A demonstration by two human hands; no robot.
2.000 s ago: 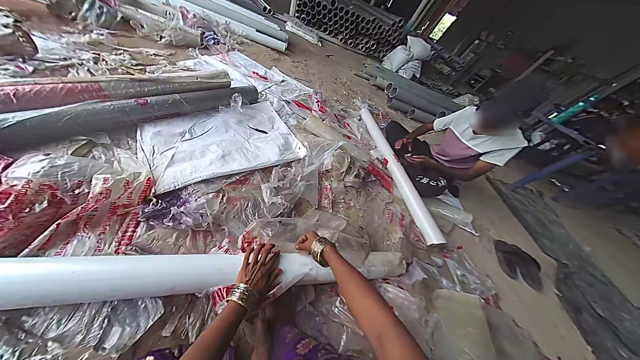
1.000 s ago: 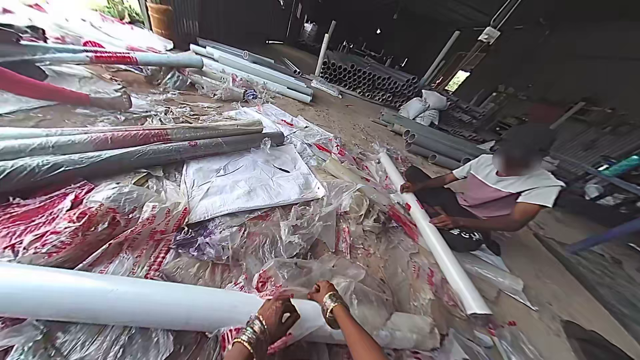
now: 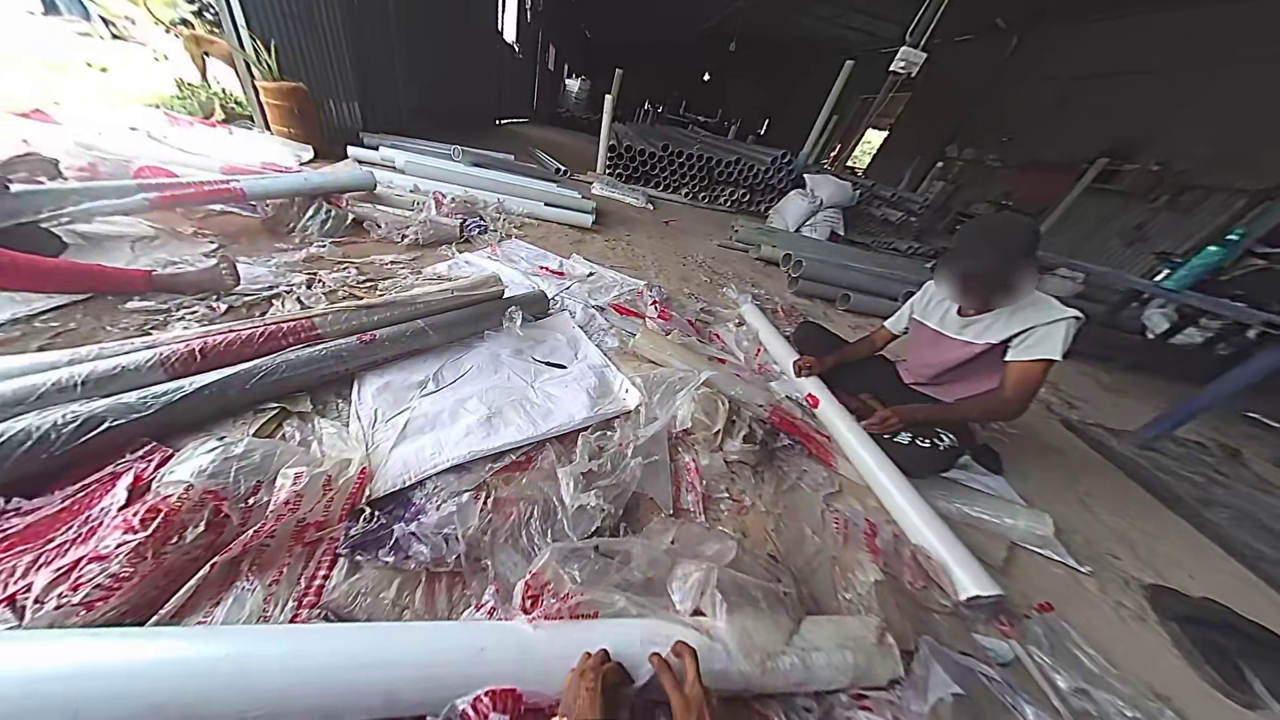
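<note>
A thick white plastic pipe (image 3: 300,668) lies across the bottom of the view, with cloudy clear plastic film (image 3: 800,655) around its right end. My left hand (image 3: 597,685) rests with bent fingers against the near side of the pipe. Just to its right, my right hand (image 3: 682,682) touches the pipe near the edge of the film, its fingers bent and apart. Both hands are cut off by the bottom edge, so whether they pinch any film is hidden. Crumpled clear wrapping with red print (image 3: 590,580) lies beyond the pipe.
A seated person (image 3: 965,350) holds another white pipe (image 3: 880,470) at the right. Wrapped grey pipes (image 3: 250,370) and a white sheet (image 3: 490,400) lie at left and middle. Another person's red sleeve (image 3: 75,272) shows at far left. Stacked grey pipes (image 3: 700,170) stand behind.
The view has tilted up, showing more of the background. My hands, one second ago close together at the film's edge, are now lower in view against the pipe.
</note>
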